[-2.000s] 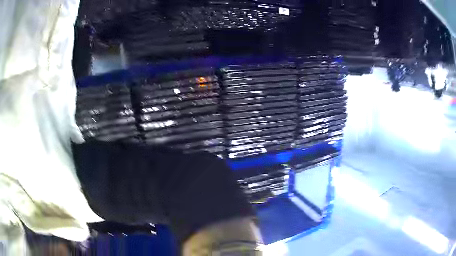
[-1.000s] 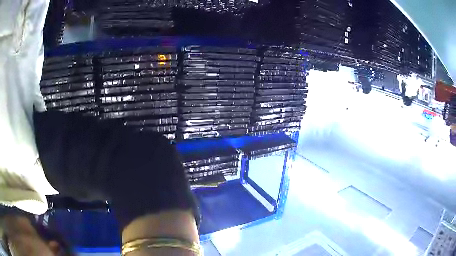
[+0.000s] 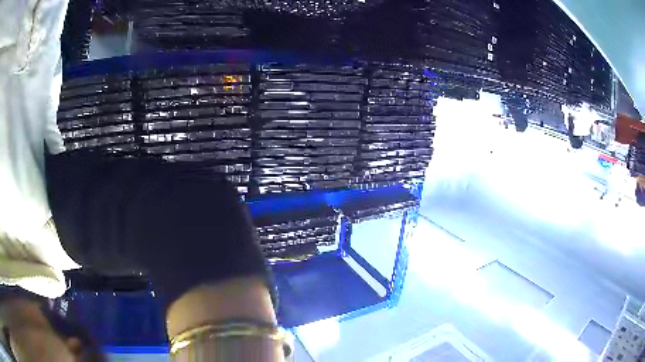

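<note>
No tool or workpiece shows in a hand. A forearm in a black sleeve [image 3: 152, 219] reaches from a white garment [image 3: 25, 141] at the left to the bottom edge. Its bare wrist has a gold bracelet [image 3: 226, 332], and the hand is cut off. More bare skin [image 3: 39, 332] shows at the lower left, blurred and partly hidden. I cannot tell whose arm this is. Neither of my hands can be made out. Nearest beyond the arm are tall stacks of black trays [image 3: 308, 127] on a blue rack [image 3: 297, 203].
The rack's lower blue shelf [image 3: 329, 286] and frame stand beside a pale, glaring floor [image 3: 481, 276]. More dark stacks [image 3: 523, 49] rise at the upper right. Overexposed shapes are far right. A pale panel with small dark marks [image 3: 626, 339] is at the lower right corner.
The rack and arm have shifted left and slightly up in view since the oldest frame, and the picture is sharper. Since one second ago the arm has barely moved.
</note>
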